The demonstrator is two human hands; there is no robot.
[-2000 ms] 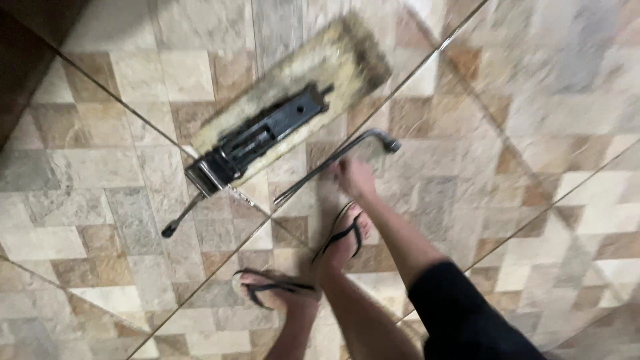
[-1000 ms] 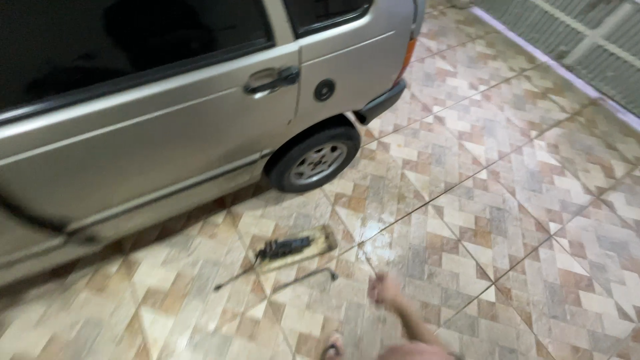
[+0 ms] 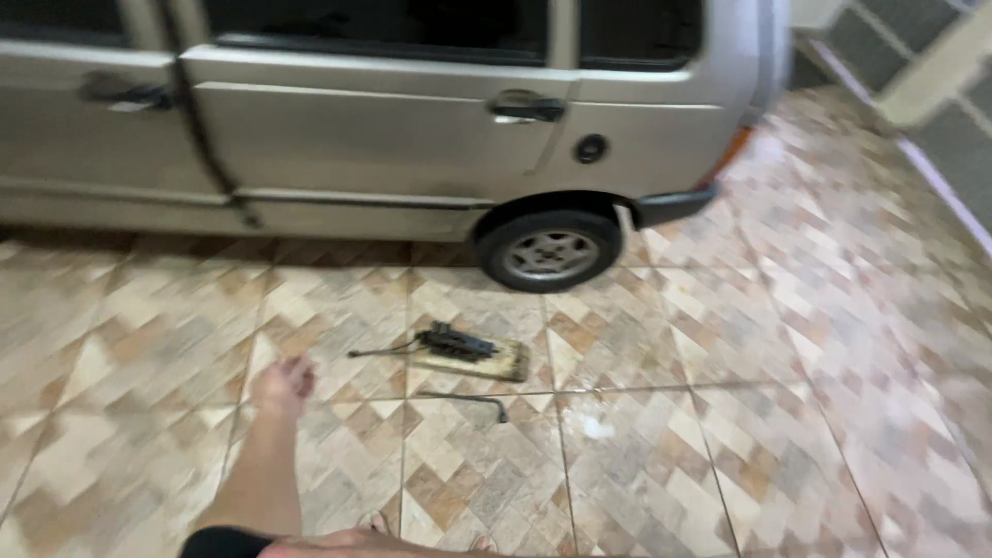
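Observation:
My left hand hangs in the air over the tiled floor, blurred, its fingers loosely bent and no object visible in it. To its right, a dark metal car jack lies folded on a worn wooden board, with a thin rod pointing from it towards the hand. Just below the board, a bent wheel wrench rests on the tiles. Bare skin, perhaps of my other arm, crosses the bottom edge; my right hand is not visible.
A silver car stands along the far side, its rear wheel on the floor just beyond the board. A wall or gate with grey panels is at the upper right. Parts of my feet show at the bottom edge.
The view has swung up from the floor and my feet to the car's side. My right hand, seen near the wrench earlier, has left the view; my left hand has come in.

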